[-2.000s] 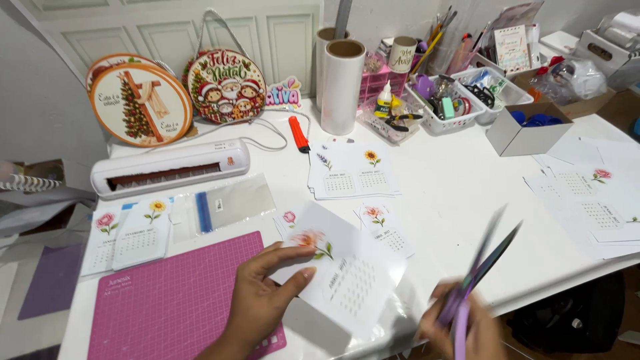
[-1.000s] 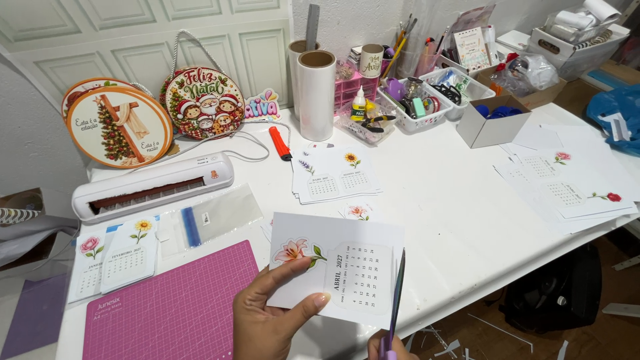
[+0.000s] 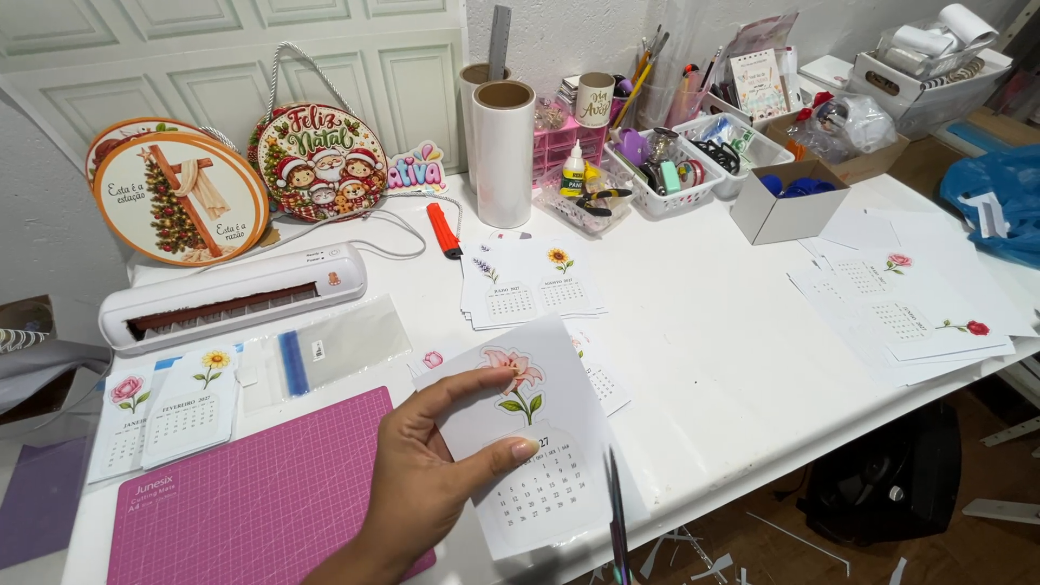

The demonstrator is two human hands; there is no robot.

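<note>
My left hand (image 3: pixel 439 463) pinches a printed calendar sheet (image 3: pixel 561 496) between thumb and fingers; the sheet bears a pink lily and a month grid and is tilted above the table's front edge. Scissors (image 3: pixel 617 520) stand at the sheet's right edge, blades pointing up and nearly together. My right hand is almost wholly below the frame, so its grip on the scissors is hidden. Under the held sheet, partly covered, lie more flower calendar pieces (image 3: pixel 605 388). A pink cutting mat (image 3: pixel 260 496) lies left of my left hand.
A white laminator (image 3: pixel 236 296), cut calendar cards (image 3: pixel 191 414) and a plastic sleeve (image 3: pixel 349 345) lie left. Calendar sheets (image 3: pixel 532 284) lie behind my hand, others (image 3: pixel 934 325) at right. Film rolls (image 3: pixel 504 154), a glue bottle (image 3: pixel 573 172), baskets (image 3: pixel 666 199) and a box (image 3: pixel 788 215) stand at the back.
The scissors, raised apart from the sheet two seconds ago, are now at its right edge. The sheet has turned from sideways to nearly upright since one second ago.
</note>
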